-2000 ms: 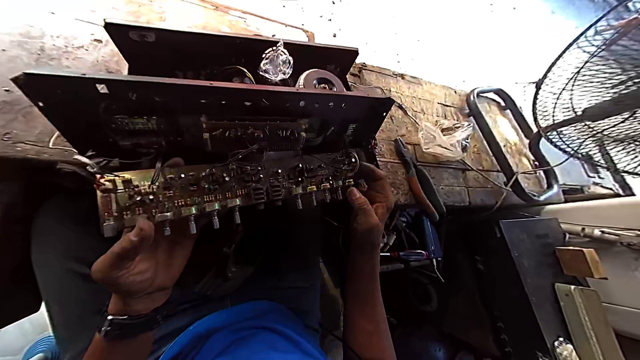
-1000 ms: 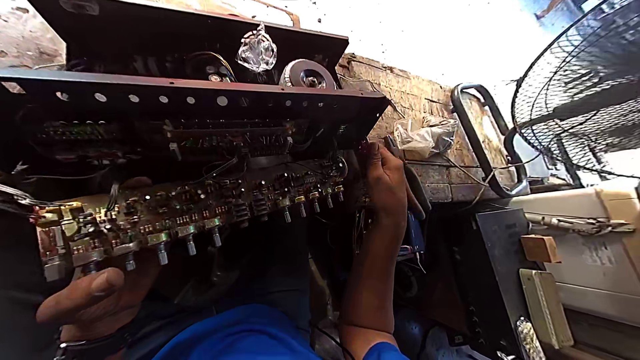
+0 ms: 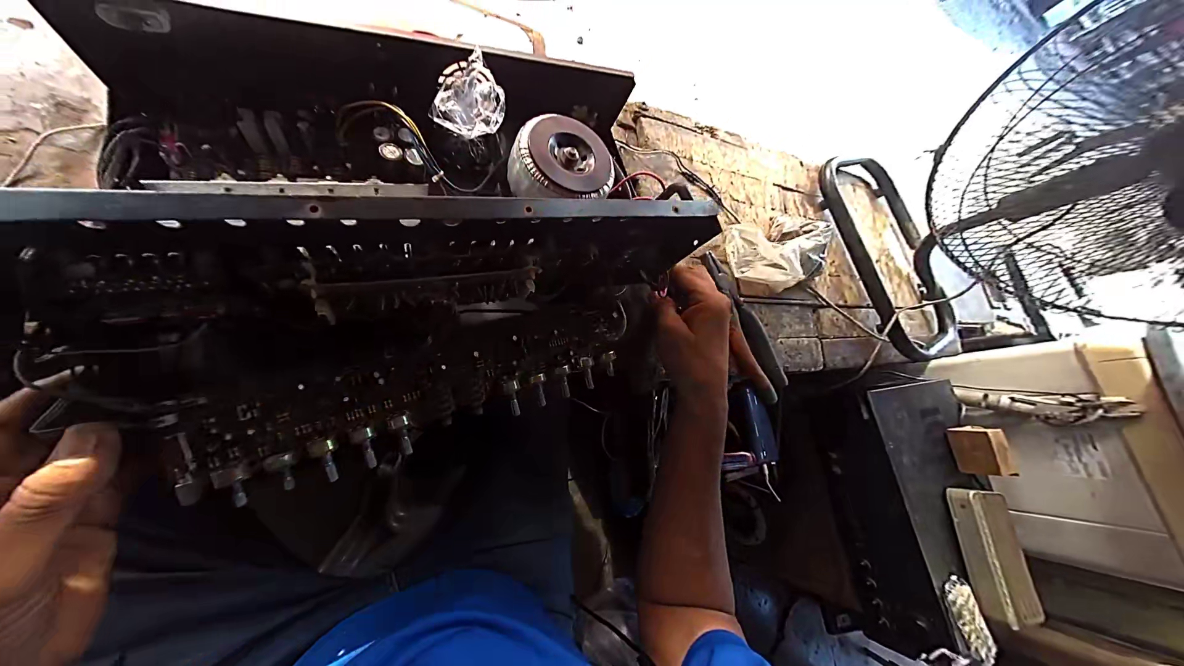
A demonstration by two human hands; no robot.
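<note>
A circuit board with a row of potentiometers (image 3: 370,407) hangs below the black metal front panel (image 3: 370,211) of an opened amplifier chassis. At the far left, my left hand (image 3: 60,499) has its thumb and fingers around the end of the assembly, by some wires; exactly what they pinch is unclear. My right hand (image 3: 694,319) is at the panel's right end, fingers closed near thin red wires and partly hidden. Behind the panel sit a round toroidal transformer (image 3: 564,157), a clear crumpled plastic piece (image 3: 470,97) and several capacitors (image 3: 398,146).
Right of my right hand are pliers (image 3: 754,333) with dark and orange handles and a blue-handled tool (image 3: 758,425). Beyond lie a plastic bag (image 3: 777,252), a black tubular frame (image 3: 888,259), a wire-guarded fan (image 3: 1064,176), a black metal case (image 3: 911,490) and a wooden block (image 3: 982,450).
My right hand has left the board's right end and moved up to the chassis panel's right end. The left hand has shifted left along the assembly. The chassis appears larger and further left.
</note>
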